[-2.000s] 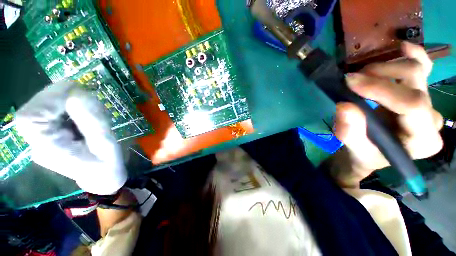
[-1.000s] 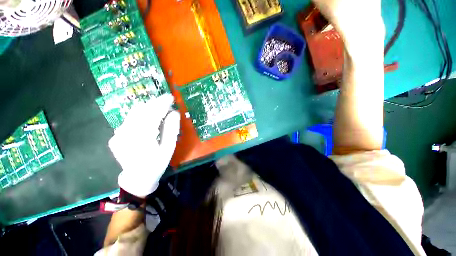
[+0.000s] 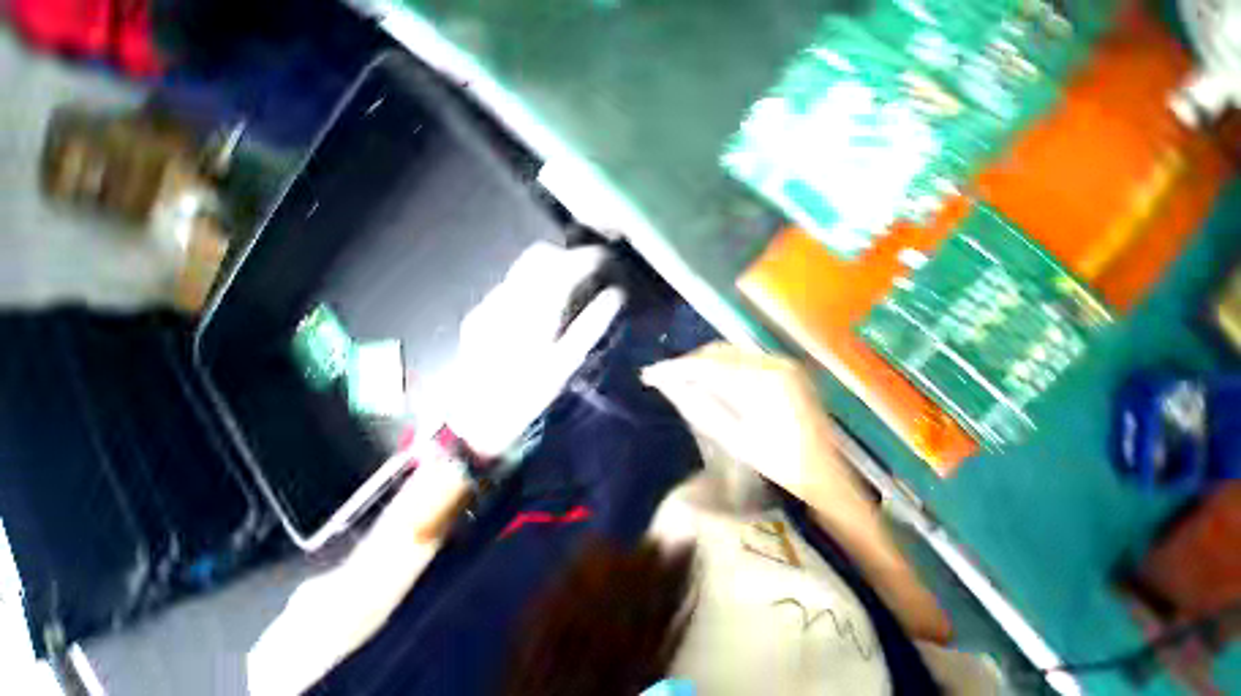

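The view is blurred. My left hand (image 3: 524,347), in a white glove, is over the right side of a large black tote (image 3: 293,224), with its fingertips towards my right hand. My right hand (image 3: 742,408) is bare, in front of my body by the bench edge; no soldering iron shows in it. I cannot tell whether either hand holds something small. A green circuit board (image 3: 987,326) lies on the orange pad (image 3: 851,340). Overlapping green boards (image 3: 871,143) lie beside it, further back.
Small green and whitish pieces (image 3: 323,343) lie inside the tote. Dark stacked trays (image 3: 116,462) stand left of it. The bench edge (image 3: 599,204) runs diagonally between tote and boards. A blue parts tray (image 3: 1161,435) and a reddish-brown block (image 3: 1204,555) are at the right.
The view has swung left, bringing the tote into sight. My left hand has left the boards. My right hand, earlier with the soldering iron, has come back in front of my body without it.
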